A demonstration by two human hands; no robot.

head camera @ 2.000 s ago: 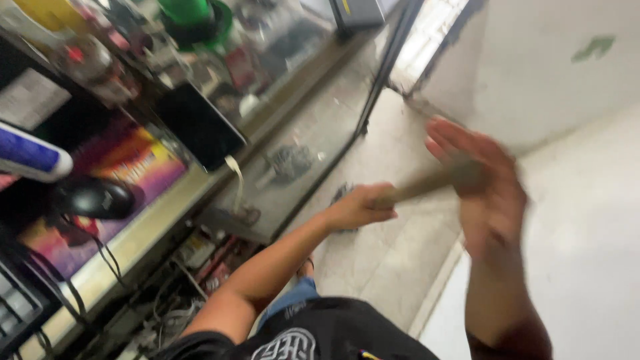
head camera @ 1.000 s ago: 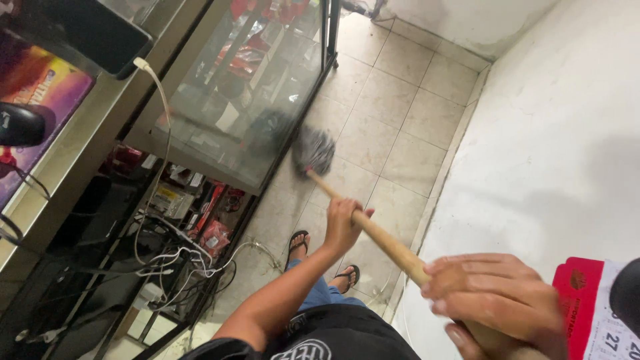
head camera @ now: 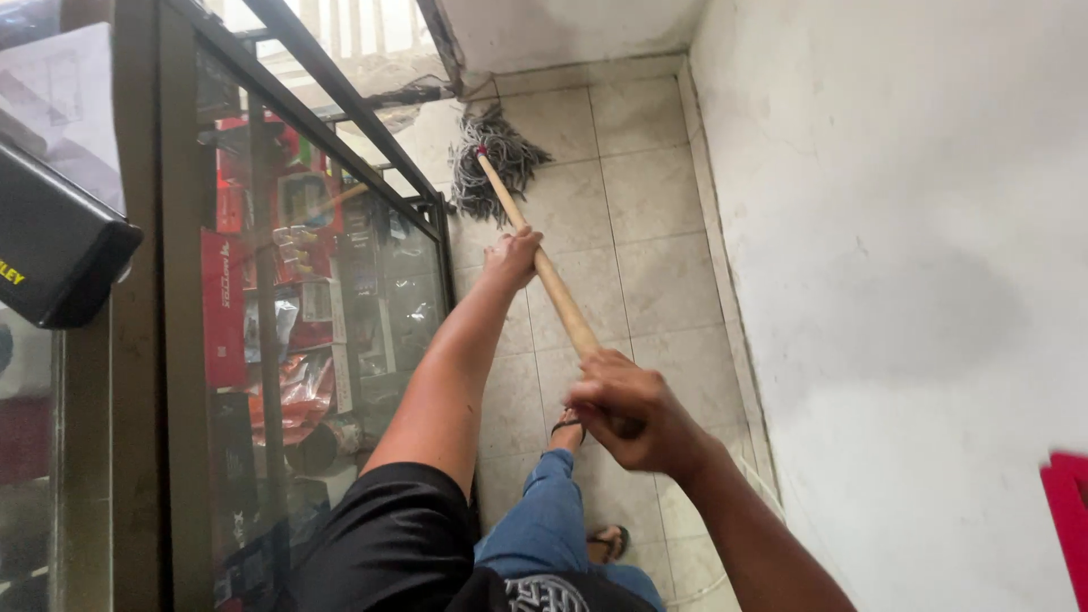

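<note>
A string mop with a grey yarn head (head camera: 497,161) lies on the tiled floor (head camera: 659,280), near the far end of the glass case. Its wooden handle (head camera: 561,297) slants back toward me. My left hand (head camera: 512,257) is closed around the handle's lower part, not far behind the mop head. Closer to my body, my right hand (head camera: 633,412) grips the upper end, with the handle's tip partly hidden in the fist.
Left of me stands a metal-framed glass display case (head camera: 374,280) with packaged goods inside. A black case (head camera: 59,238) rests on the counter. A white wall (head camera: 892,212) bounds the right side. My sandalled feet (head camera: 568,429) are on the tiles below.
The mop head has moved farther forward along the floor, from beside the glass case toward the far wall. Both hands still hold the handle. The view has shifted.
</note>
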